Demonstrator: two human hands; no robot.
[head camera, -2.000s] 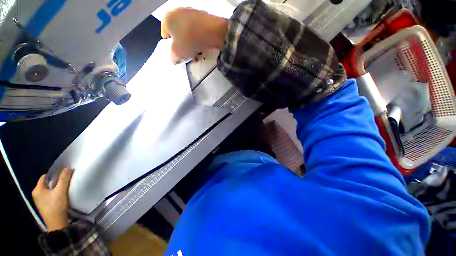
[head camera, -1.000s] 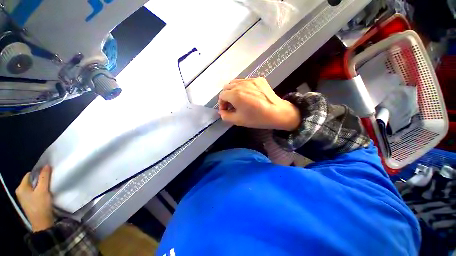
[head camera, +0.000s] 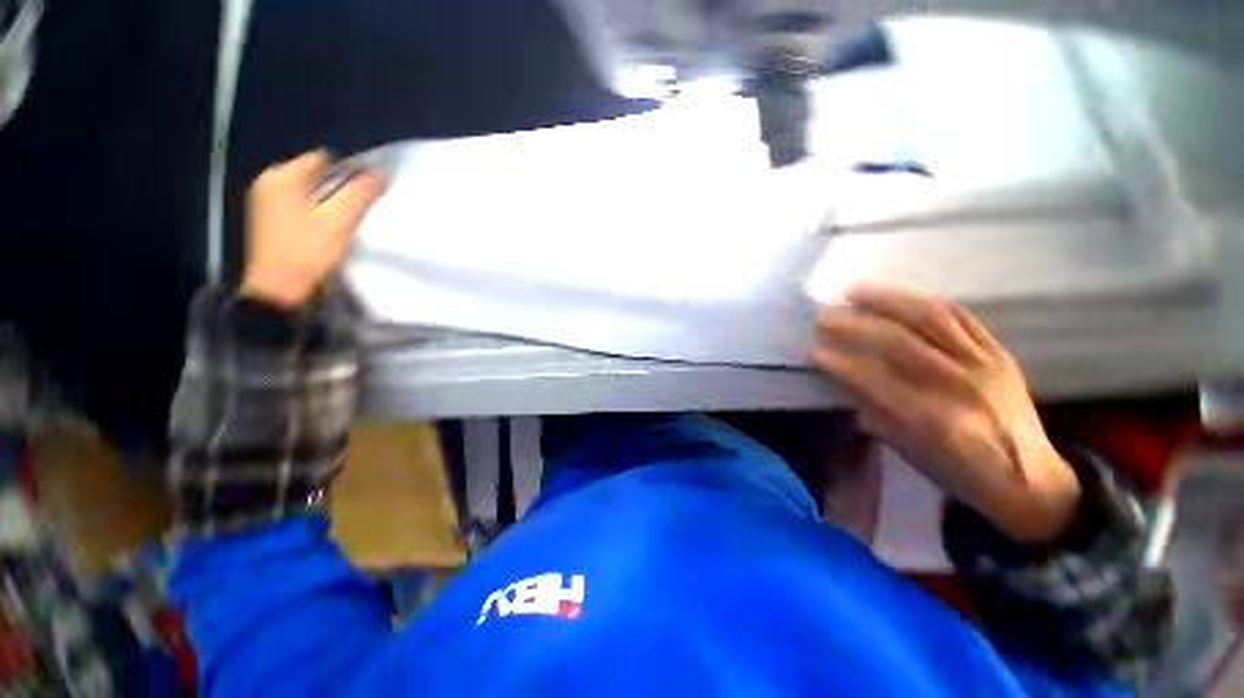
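A light grey-white cloth piece (head camera: 559, 252) lies on the white machine table (head camera: 546, 385), with a dark edge showing along its near side. My left hand (head camera: 303, 225) holds its left end between thumb and fingers. My right hand (head camera: 941, 396) is at its right end by the table's front edge; its fingertips touch the cloth, but blur hides whether they grip. A small dark strip (head camera: 894, 169) lies right of the needle area (head camera: 785, 116). The machine head above is blurred and cut off by the top edge.
Black fabric (head camera: 409, 68) is behind and left of the cloth. Cardboard (head camera: 396, 498) is below the table at left. A pale basket (head camera: 1207, 545) with red beside it is cut off at the lower right. A blurred pale clump is on the bed at right.
The view has swung so the table runs level across the picture. My left hand still holds the cloth's left end. My right hand has gone from a closed fist to straighter fingers at the near edge.
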